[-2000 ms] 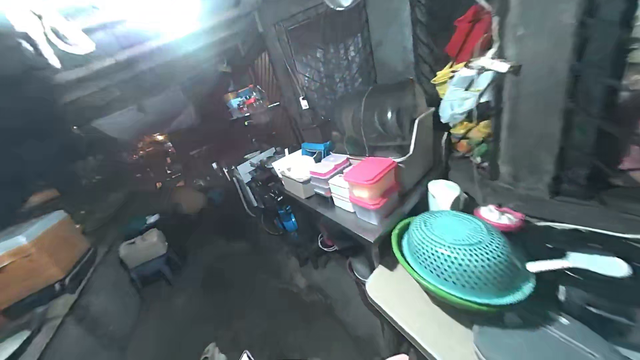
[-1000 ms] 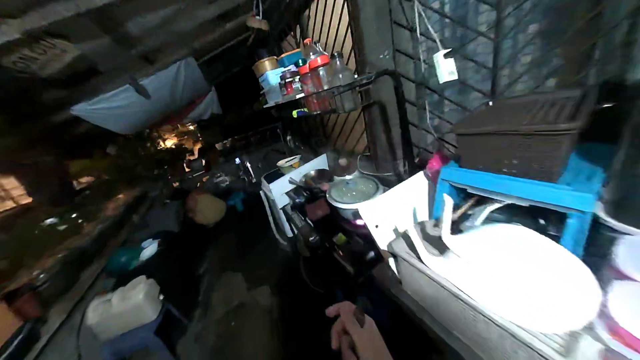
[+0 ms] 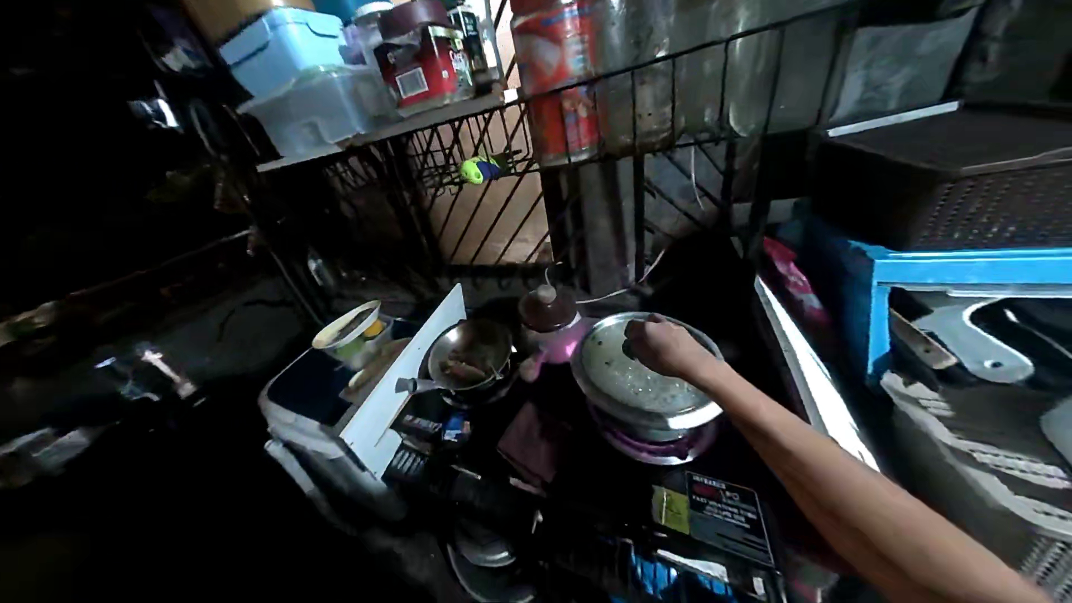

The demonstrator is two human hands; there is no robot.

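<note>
My right hand [image 3: 666, 345] reaches in from the lower right and closes over the top middle of a pot lid [image 3: 624, 381]; its fingers hide the lid's knob. The lid lies on a metal pot [image 3: 662, 431] that stands on a stove [image 3: 615, 515]. Left of it, a small frying pan [image 3: 473, 352] with food in it rests on the stove, its handle pointing left. A dark folded cloth [image 3: 533, 444] lies between the two. Behind them stands a pink pot or kettle [image 3: 553, 335] with a dark lid. My left hand is out of view.
A white panel [image 3: 406, 381] stands upright left of the pan, with a bowl [image 3: 347, 327] beyond it. Another white panel [image 3: 808, 377] edges the right side. A wire rack [image 3: 469, 117] with jars and tubs hangs above. A blue stand [image 3: 963, 268] bears a dark basket [image 3: 963, 176] at the right.
The view has moved much closer to the stove. My right hand is now on the pot lid; one second ago a hand showed low in the view, away from the pot.
</note>
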